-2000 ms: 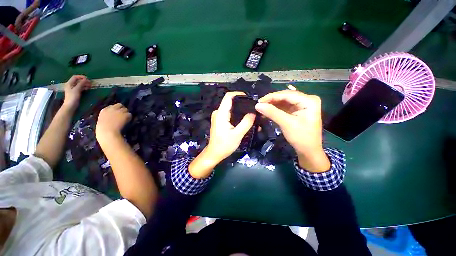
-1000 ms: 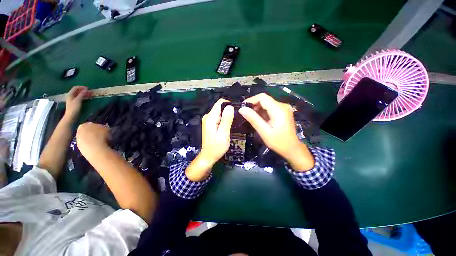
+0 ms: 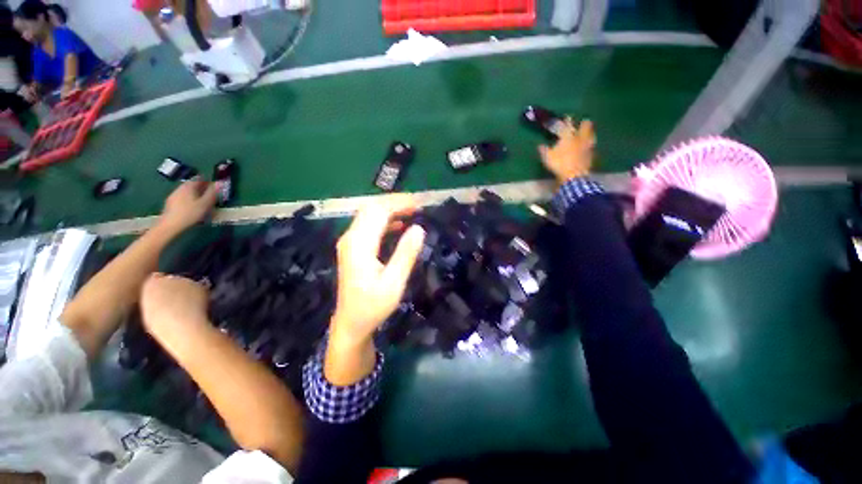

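Note:
My left hand (image 3: 373, 265) is raised over the pile of small black pieces (image 3: 274, 265), empty, fingers and thumb apart. My right hand (image 3: 570, 151) reaches over the pale strip, fingers spread, at the right end of a black handset (image 3: 543, 119) on the green belt. The fingertips overlap the handset; a firm grip does not show. Another handset with a pale keypad area (image 3: 475, 154) lies crosswise on the belt, left of my right hand. A further handset (image 3: 393, 166) lies tilted left of that.
More handsets (image 3: 224, 181) lie farther left. A neighbour's hand (image 3: 191, 203) is beside one. A pink fan (image 3: 723, 194) with a dark smartphone (image 3: 676, 227) against it stands right of my right forearm. White sheets (image 3: 52, 284) lie far left; a red tray (image 3: 458, 13) is across the belt.
My hands have parted; the dark unit between them is gone from there. My right hand has reached forward to the belt. A crosswise handset now shows there, and the view has tilted up.

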